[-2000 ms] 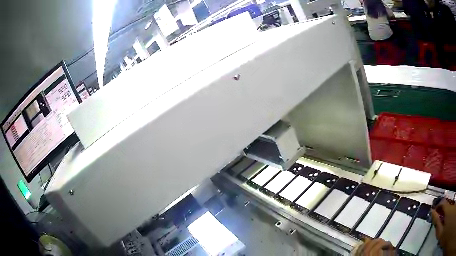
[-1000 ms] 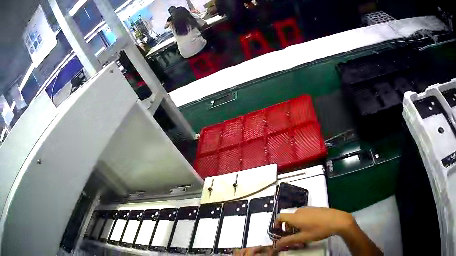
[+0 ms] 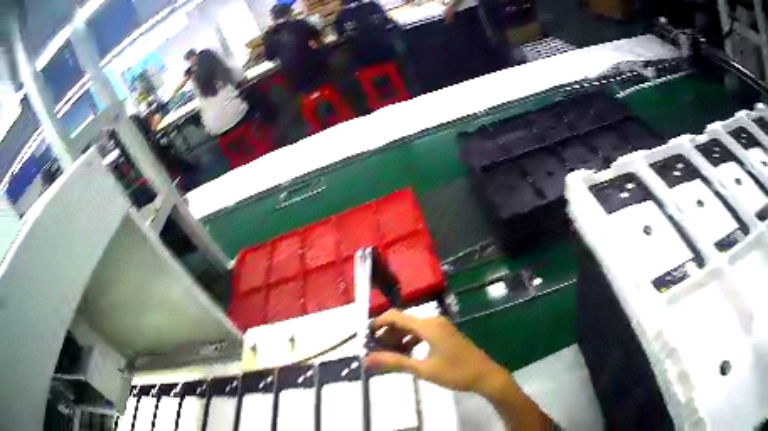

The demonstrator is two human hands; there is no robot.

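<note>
My right hand (image 3: 434,353) pinches a phone frame (image 3: 363,295) near its lower end between thumb and fingers. The frame stands nearly upright, seen almost edge-on, with a pale long edge and a dark part beside it. It is over the right part of a row of phone frames (image 3: 296,397), which have black ends and white centres and lie side by side on the feed track. Its lower end overlaps the row; I cannot tell if it touches. A white guide plate (image 3: 271,343) lies behind the row. My left hand is out of the picture.
A red compartment tray (image 3: 324,252) is behind the track. Black trays (image 3: 547,160) lie on the green surface (image 3: 455,215). At right, a white tray (image 3: 619,303) with phone frames tops a black stack (image 3: 619,362). The machine housing (image 3: 126,278) stands at left. Several people are at benches behind.
The view has swung right, showing more of the white tray. My right hand has raised the phone frame from low at the row's right end to nearly upright. My left fingers have left the picture.
</note>
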